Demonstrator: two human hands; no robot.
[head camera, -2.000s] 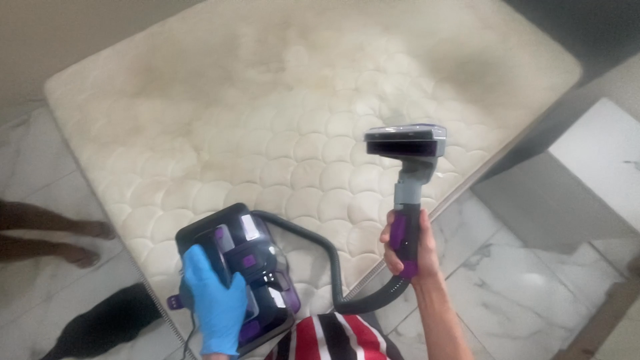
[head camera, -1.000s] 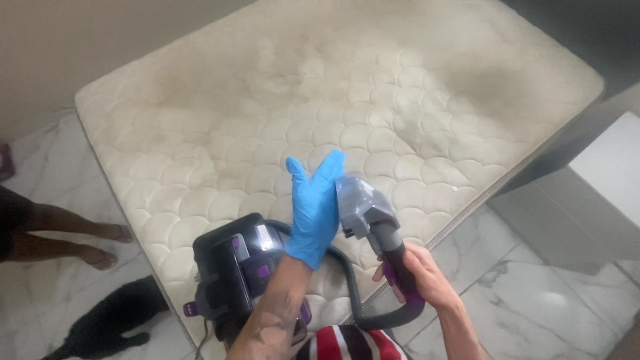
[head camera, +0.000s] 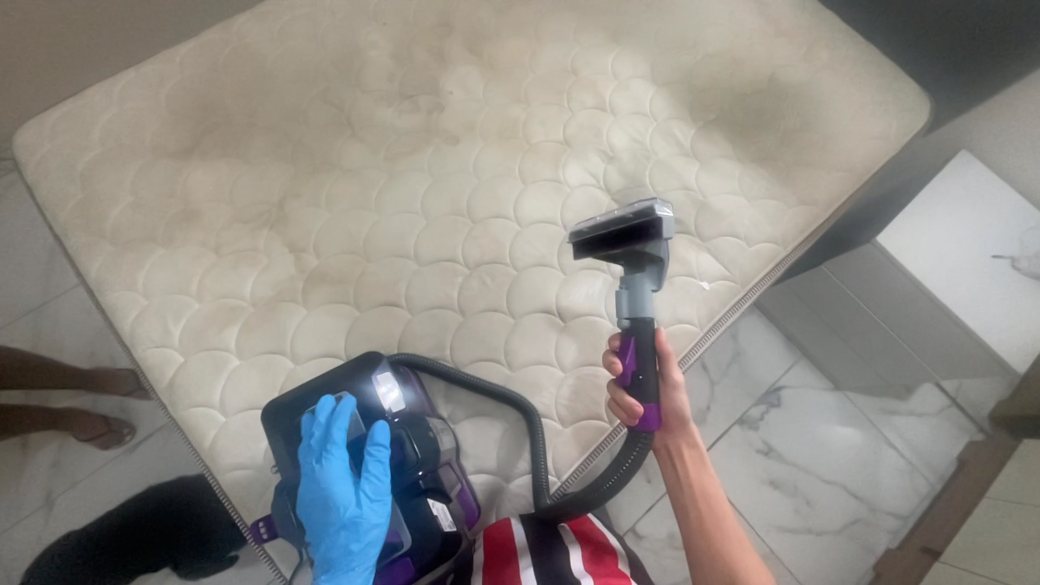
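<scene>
My left hand (head camera: 343, 487), in a blue glove, rests with its fingers on top of a portable upholstery cleaner (head camera: 406, 422) with a black and purple body. The machine sits on the near corner of a quilted mattress (head camera: 455, 252) with brownish stains. My bare right hand (head camera: 646, 390) grips the handle of the cleaner's hose nozzle (head camera: 639, 272), fingers near its purple trigger. The nozzle head points up and away, over the mattress's right part; contact with the fabric cannot be seen. A black ribbed hose (head camera: 532, 422) loops from the machine to the handle.
Another person's legs (head camera: 73, 398) in sandals stand at the left, on the marble-look floor (head camera: 821, 439). Below them is a black furry animal (head camera: 138, 528). At the right stand a white-topped cabinet (head camera: 967, 260) and a wooden edge (head camera: 934, 512).
My left hand has moved from beside the nozzle back to the machine. The nozzle, tilted beside the glove a second ago, now stands upright in my right hand.
</scene>
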